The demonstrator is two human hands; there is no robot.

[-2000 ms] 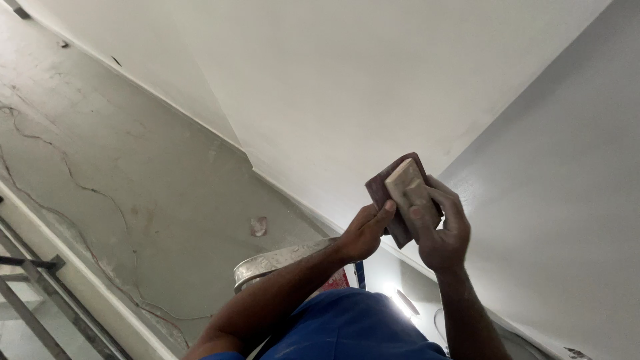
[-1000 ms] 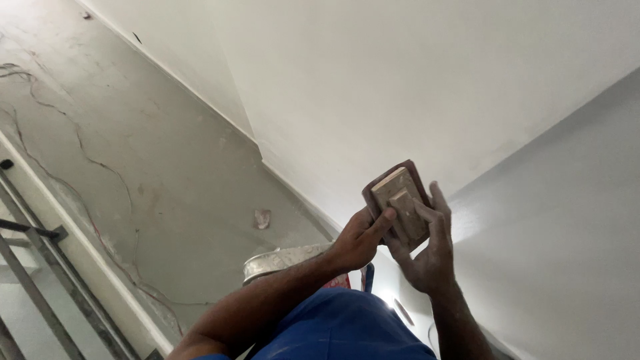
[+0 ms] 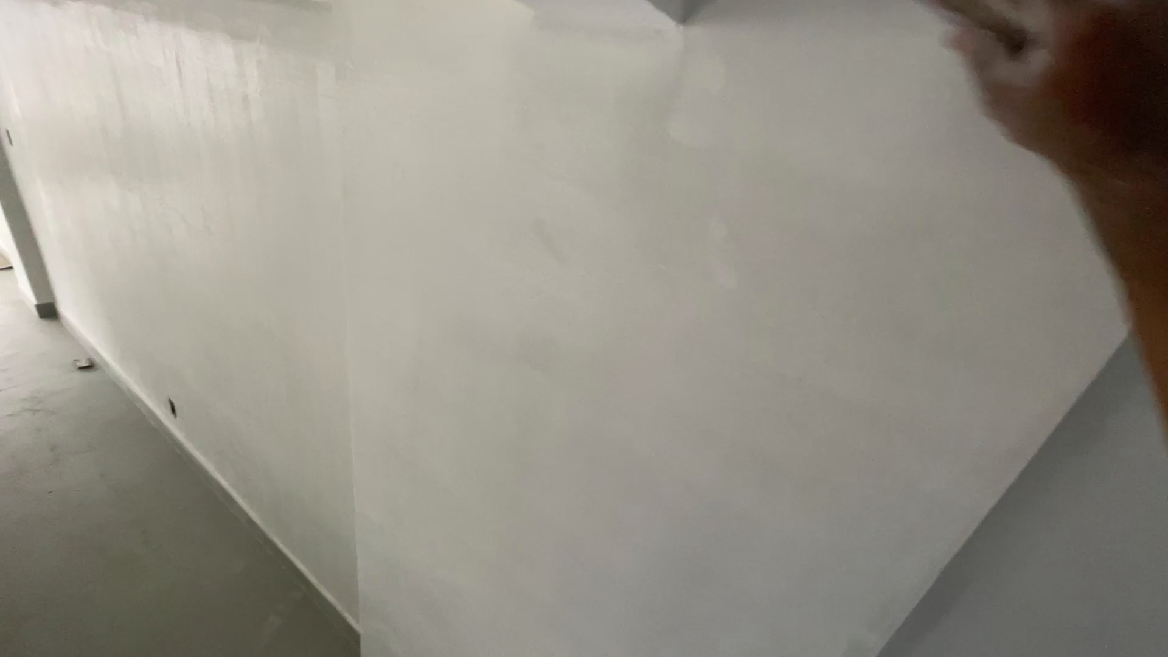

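Note:
My right hand (image 3: 1049, 82) is raised at the top right corner, blurred and cut off by the frame's edge, close in front of the pale wall (image 3: 584, 347). Part of a flat, brownish thing (image 3: 990, 23) shows at its fingers, probably the sanding block seen earlier, but the blur hides its shape and how it is held. The wall bears faint smudges and lighter patches. My left hand is out of view.
A second wall stretch (image 3: 201, 228) runs off to the left, with a skirting edge along the grey floor (image 3: 137, 511). A small dark opening (image 3: 172, 407) sits low in it. A small scrap (image 3: 84, 363) lies on the floor. A grey surface (image 3: 1058, 529) borders the wall at lower right.
The view has swung up to the wall. Both hands were together on a sanding block with a lighter piece on it; now my right hand is up at the top right and my left has left the view.

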